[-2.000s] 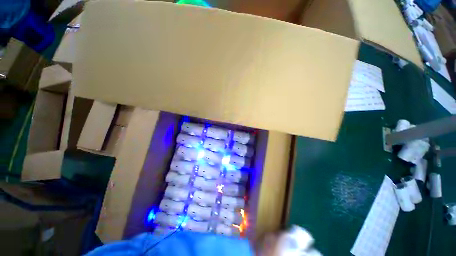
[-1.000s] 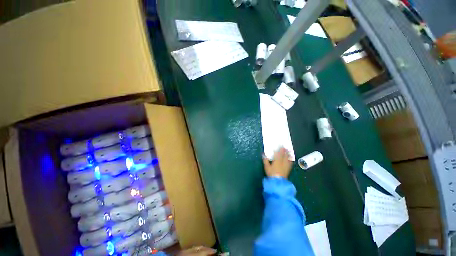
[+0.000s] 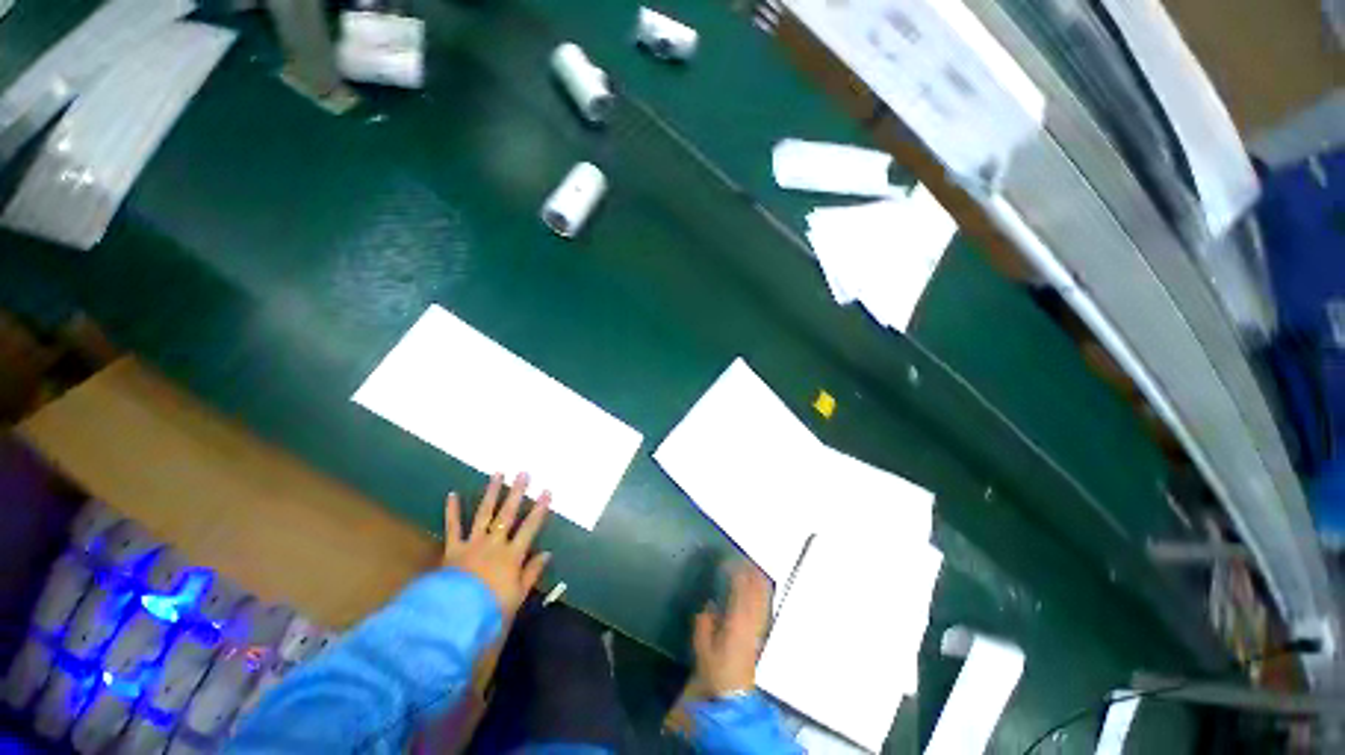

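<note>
My left hand (image 3: 499, 549) lies with fingers spread at the lower edge of a blank white sheet (image 3: 502, 413) on the green bench. It holds nothing that I can see. My right hand (image 3: 730, 627) is at the left edge of a stack of white paper (image 3: 841, 627), slightly blurred; whether its fingers grip a sheet cannot be told. Another white sheet (image 3: 752, 443) lies at the stack's upper left, partly overlapped.
The carton of white cylindrical units (image 3: 140, 634) with blue lights is at lower left. Loose white cylinders (image 3: 574, 199) and printed sheets (image 3: 126, 126) lie on the green bench (image 3: 295, 295). More papers (image 3: 885, 251) lie farther right. A metal frame (image 3: 1106, 295) runs along the right.
The view has swung right along the bench, so the carton is now at lower left. Both hands are now at white papers. The blank sheet lies near the bench edge, away from the cylinders.
</note>
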